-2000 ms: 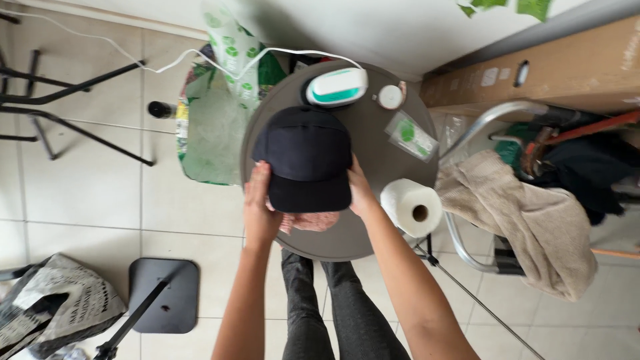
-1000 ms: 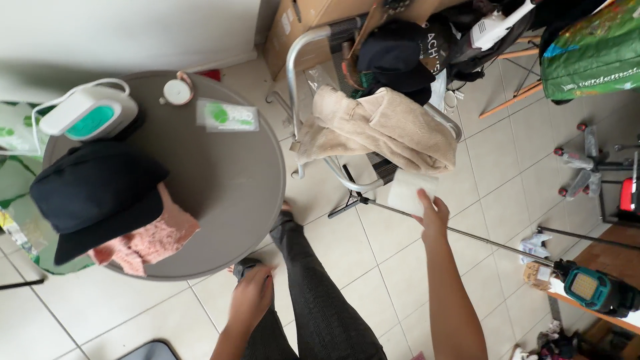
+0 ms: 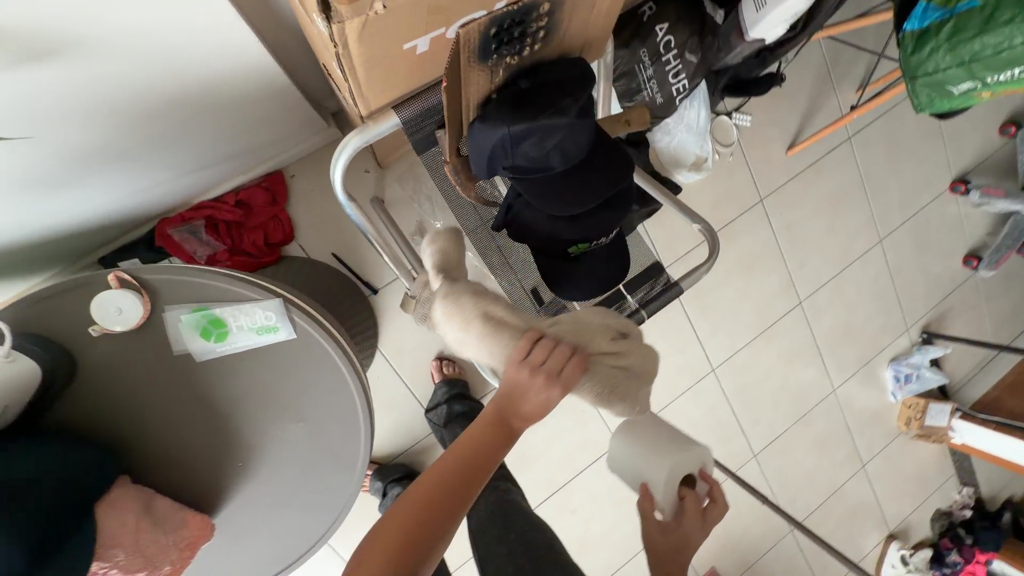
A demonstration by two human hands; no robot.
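My left hand (image 3: 542, 376) grips a beige towel (image 3: 496, 324) lying over the near side of a metal-framed chair (image 3: 352, 172). In my right hand (image 3: 682, 512) is a white paper roll (image 3: 652, 460), held at its cored end beside the towel. Several dark caps (image 3: 552, 160) are piled on the chair's mesh seat. At the lower left, another dark cap (image 3: 48, 512) sits over a pink cloth (image 3: 144, 532) on the round grey table (image 3: 280, 448). Printed clear sleeves (image 3: 240, 326) and a small round white container (image 3: 118, 310) also lie on that table.
Cardboard boxes (image 3: 392, 48) stand behind the chair, near black and white plastic bags (image 3: 684, 136). A red cloth (image 3: 232, 224) lies beyond the table. A thin pole (image 3: 784, 516) slants across the tiled floor. A green bag (image 3: 960, 64) is at the upper right.
Both hands were on the cap at the table two seconds ago. The cap was let go, my left hand has taken hold of the towel, and my right hand holds the roll. The view has swung right.
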